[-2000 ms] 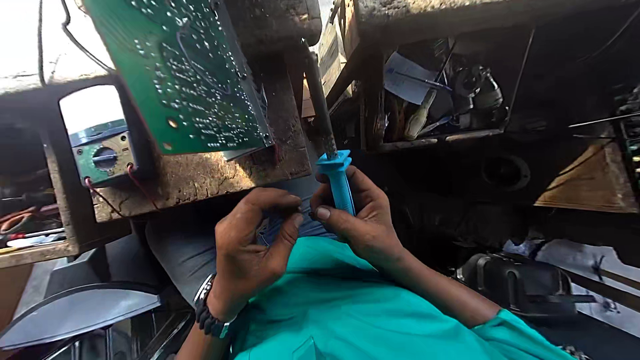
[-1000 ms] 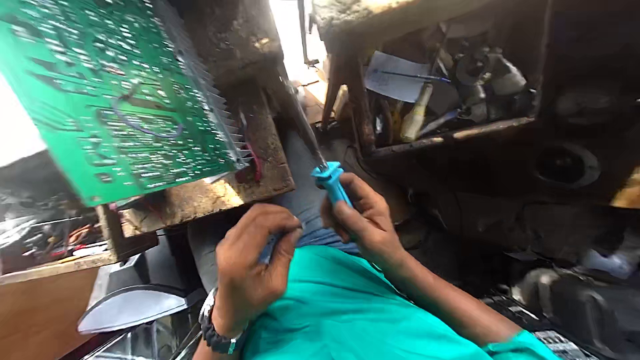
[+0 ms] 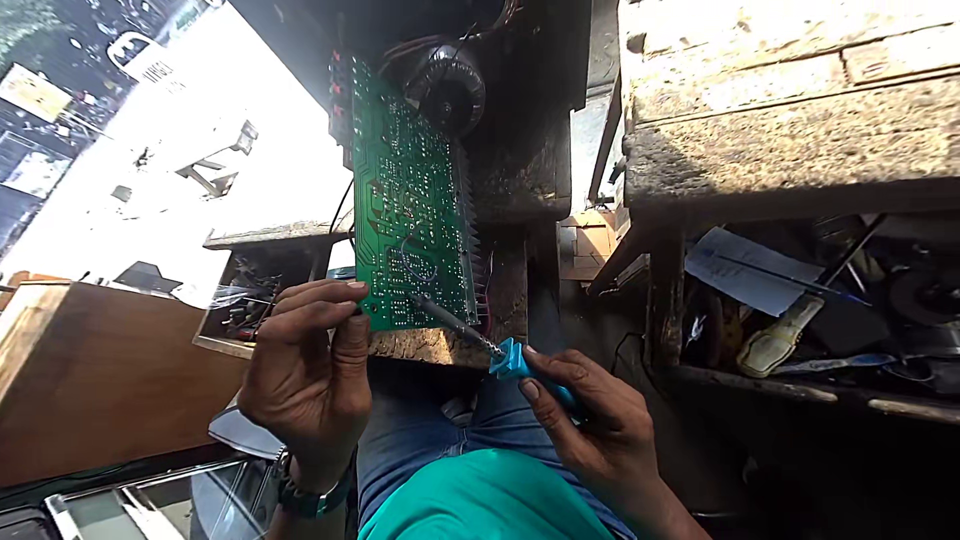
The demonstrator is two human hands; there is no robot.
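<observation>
My right hand (image 3: 589, 412) grips the blue handle of a soldering iron (image 3: 465, 327). Its metal shaft points up and left, and the tip is over or against the lower part of a green circuit board (image 3: 409, 202); contact cannot be told. The solder side of the board, with many joints and a thin looped wire (image 3: 411, 262), faces me. At the board's lower left corner is my left hand (image 3: 319, 360), thumb and fingertips brought together at the edge. Whether it pinches the board or something thin is unclear. A finned heat sink (image 3: 466, 225) runs down the board's right side.
Behind the board sits a toroidal transformer (image 3: 446, 90). A worn wooden bench (image 3: 795, 112) stands at the right, its shelf (image 3: 757, 381) holding a brush (image 3: 780, 337), paper (image 3: 750, 270) and tools. At the left are an open drawer of tools (image 3: 244, 300) and a brown wooden box (image 3: 112, 375).
The soldering iron's tip has come to the board's lower part, and my left hand has come to its lower left corner. The view has shifted considerably.
</observation>
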